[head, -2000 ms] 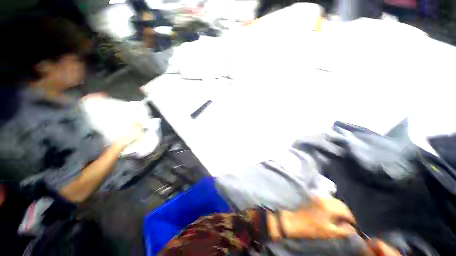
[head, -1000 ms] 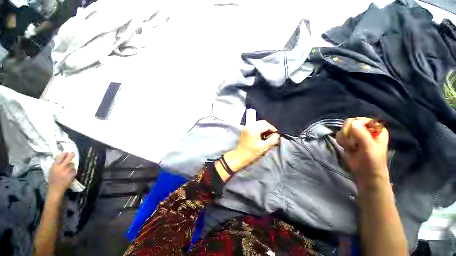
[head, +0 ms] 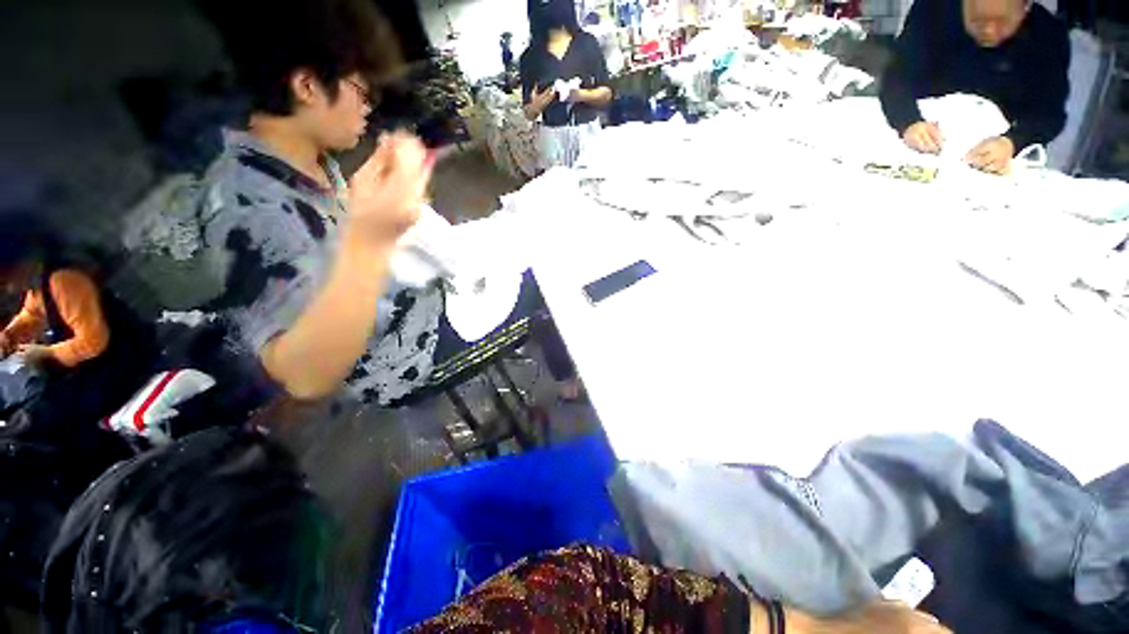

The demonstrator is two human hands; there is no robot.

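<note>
A grey denim-type garment (head: 867,495) lies over the front edge of the white table at the lower right, its paler grey face up, with a dark part near the bottom. A small white label (head: 910,580) shows on it. My left hand (head: 873,618) is at the bottom edge beside the label, mostly cut off; its fingers are hidden. Its wrist has dark bands and a dark red patterned sleeve. My right hand is out of the picture.
A blue bin (head: 495,502) stands below the table's left edge. A black phone (head: 619,281) lies on the white table (head: 768,359). A person in a spotted grey shirt (head: 279,235) works at the left. Other people are farther back and far left. Pale garments lie across the table.
The view has swung up and left from the garment. My right hand, gripping something orange-red a second ago, has left the picture. My left hand now shows only at the bottom edge.
</note>
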